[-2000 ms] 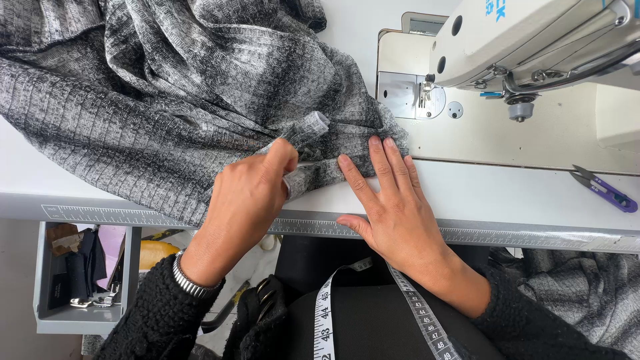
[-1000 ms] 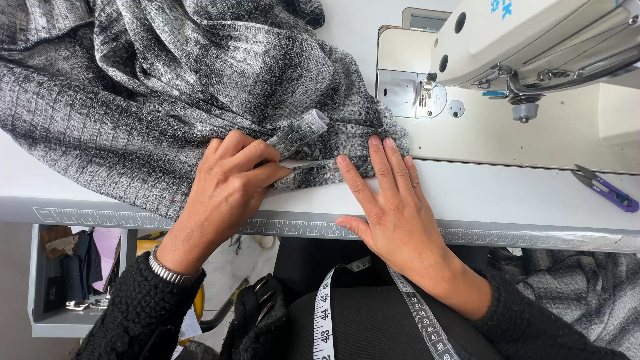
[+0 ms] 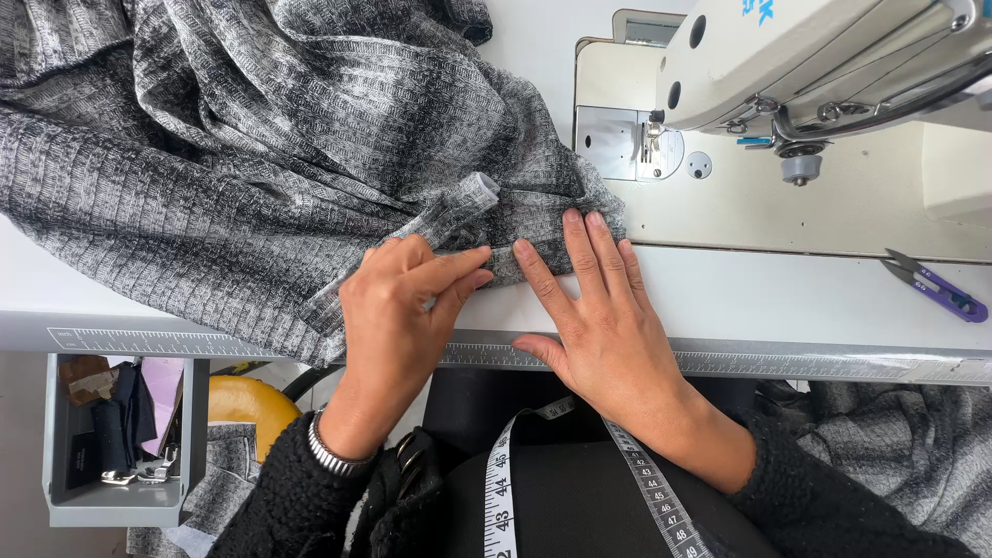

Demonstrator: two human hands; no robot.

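Note:
Grey ribbed knit fabric [image 3: 310, 116] lies bunched across the left of the white sewing table. My left hand [image 3: 403, 310] is on the fabric near the table's front edge, thumb and forefinger together pinching an edge of it. Beside those fingertips a folded strip of the same knit [image 3: 457, 209] with a pale end rises from the cloth. My right hand [image 3: 608, 318] lies flat with fingers spread, fingertips pressing on the fabric's right end. That end reaches the bed of the sewing machine [image 3: 697, 209], left and below its needle and presser foot [image 3: 651, 139].
Purple-handled thread snips [image 3: 938, 291] lie at the right. A printed ruler [image 3: 496, 355] runs along the front edge. Below left, a grey drawer [image 3: 124, 515] holds scraps and metal presser feet. A tape measure [image 3: 500, 496] hangs over my front; more knit cloth [image 3: 876, 442] is at lower right.
My left hand has shifted right along the cloth toward my right hand, its fingertips now close to the right forefinger. My right hand stays in place.

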